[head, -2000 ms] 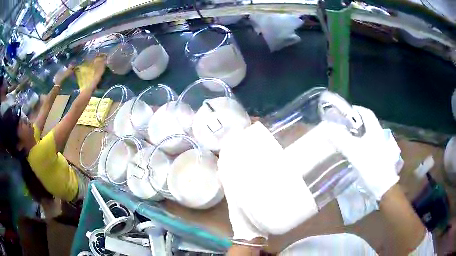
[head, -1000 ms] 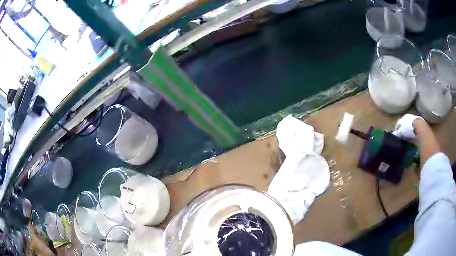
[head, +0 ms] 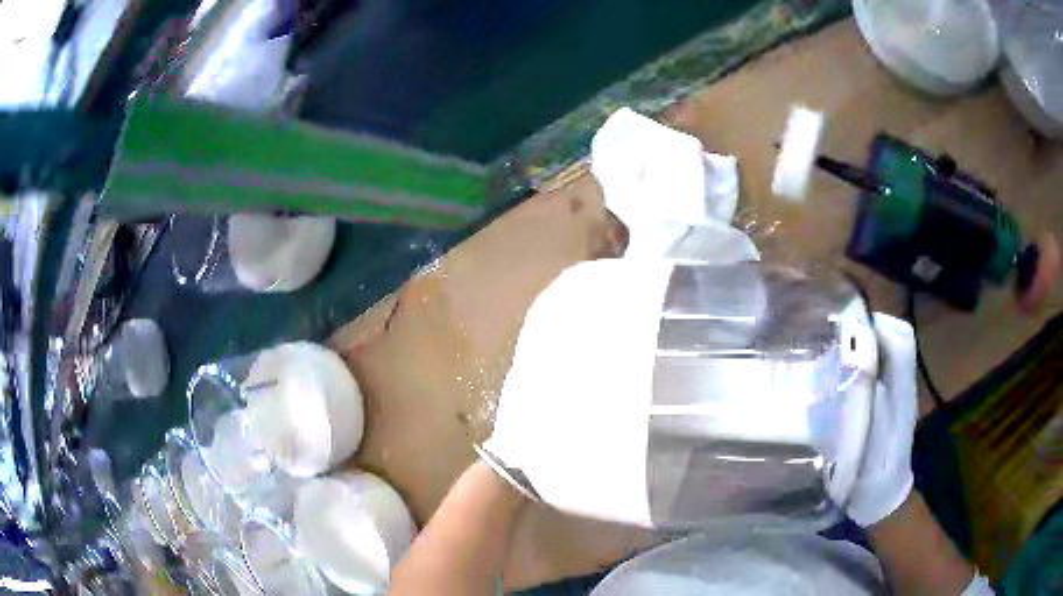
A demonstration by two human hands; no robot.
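Observation:
A tank [head: 758, 454], half clear plastic and half opaque white, is held sideways in front of me, its clear end to the right. A white flanged insert [head: 854, 402] sits in its mouth, and a pale stem shows inside. My gloved left hand [head: 527, 442] is at the white end; glove and tank blend together in the glare, and its fingers cannot be made out. My gloved right hand [head: 892, 425] is pressed against the flange at the clear end.
Crumpled white cloth [head: 659, 175] lies behind the tank. A dark green-black device [head: 927, 227] with a white block [head: 798, 151] on its shaft stands right, near another person's hand [head: 1037, 274]. Several tanks [head: 305, 408] stand left. A green post [head: 303, 169] crosses the upper left.
The tank has turned from its mouth facing me to lying sideways, and both my hands now show at its ends. The view has shifted. The other person's hand is now at the right edge.

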